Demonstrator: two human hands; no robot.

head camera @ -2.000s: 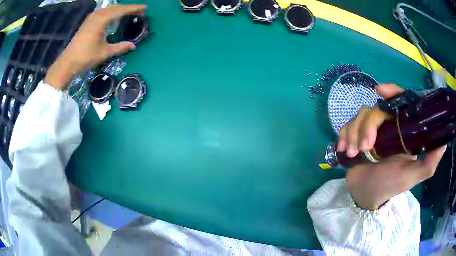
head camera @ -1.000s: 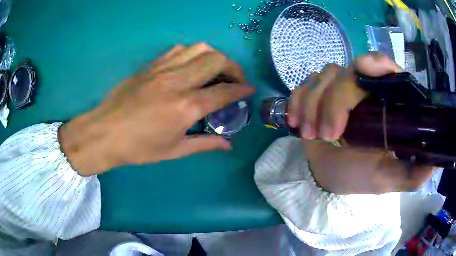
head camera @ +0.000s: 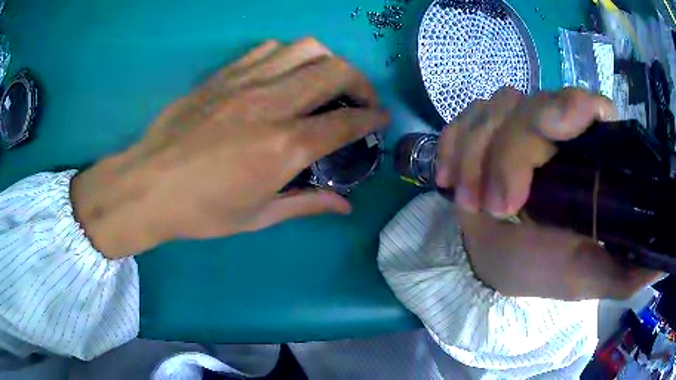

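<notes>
A round watch head (head camera: 348,165) with a dark glass face and a small white patch lies on the green mat at the centre. My left hand (head camera: 244,141) is over it, with fingers and thumb around its left side; the far rim is partly hidden. My right hand (head camera: 496,152) is closed around a dark maroon-black electric screwdriver (head camera: 571,193), held level. The screwdriver's clear, shiny nose (head camera: 416,157) points left at the watch's right edge. I cannot tell if the bit touches the watch.
A round silver screw plate (head camera: 478,63) stands beyond my right hand. Small dark screws (head camera: 387,18) lie scattered left of it. A clear zip bag (head camera: 585,59) is at the upper right. Another watch head (head camera: 18,108) lies at the far left.
Since two seconds ago my left hand has come from the black tray area to the watch at the centre. In the last second, the screwdriver nose has stayed beside the watch.
</notes>
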